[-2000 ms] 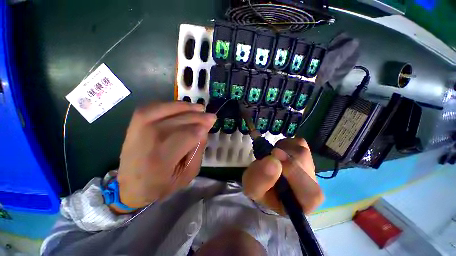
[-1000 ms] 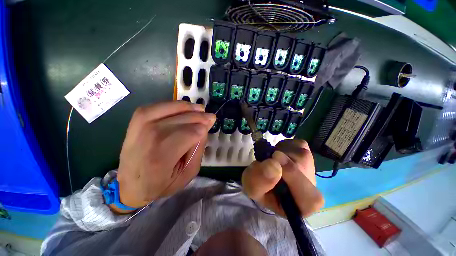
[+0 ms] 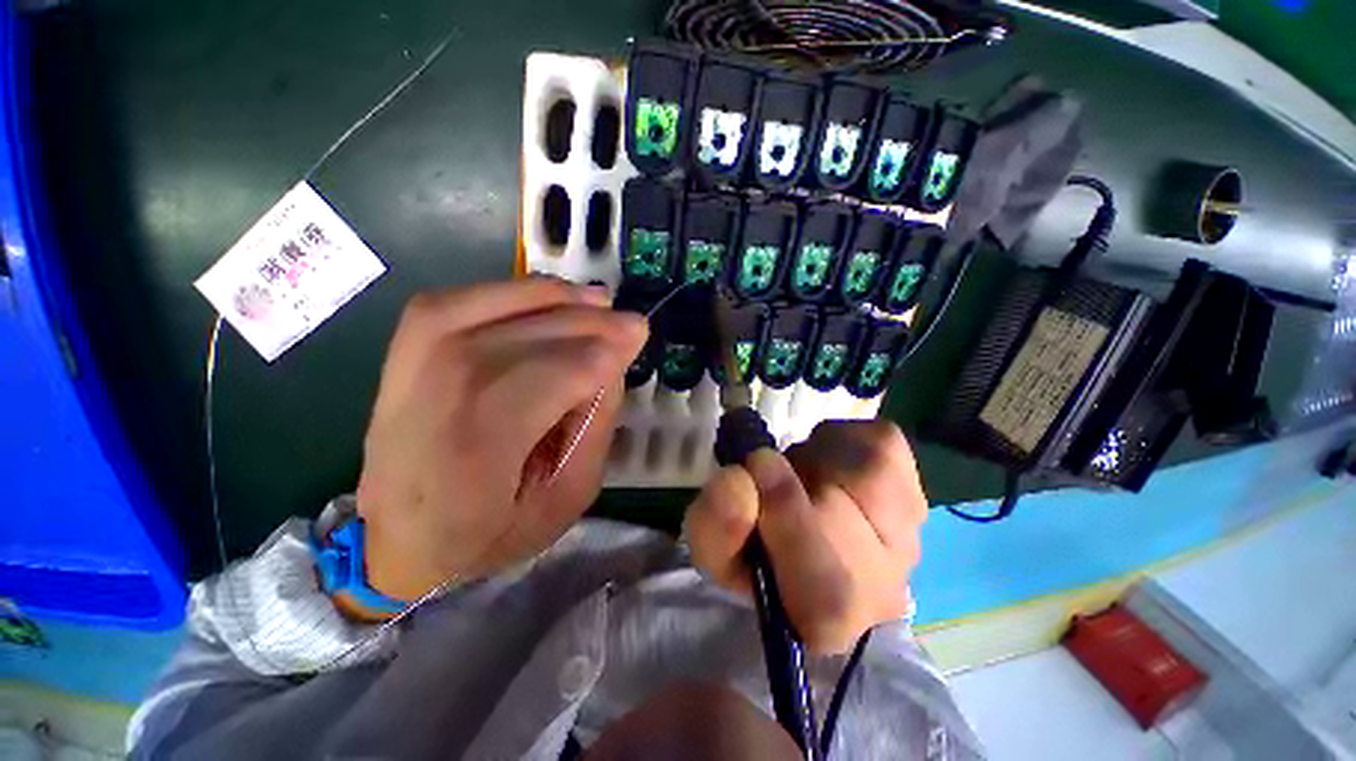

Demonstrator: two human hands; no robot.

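Observation:
My left hand pinches a thin solder wire at the left of the white tray. The wire's short end points at the tray's middle. My right hand grips a black soldering iron. Its tip reaches between the middle and lower rows of black housings, close to the wire's end. Whether tip, wire and board touch is too blurred to tell. Small green circuit boards sit in the housings, in three rows. My left hand partly hides the lower row's left end.
A round fan grille stands beyond the tray. A white printed card and loose wire lie left, near a blue bin. A crumpled dark cloth, a labelled black box and a short cylinder are right. A red box is lower right.
My right hand and the iron have shifted left, and the iron stands more upright in view. My left hand has stayed nearly in place with the wire. The view has shifted slightly.

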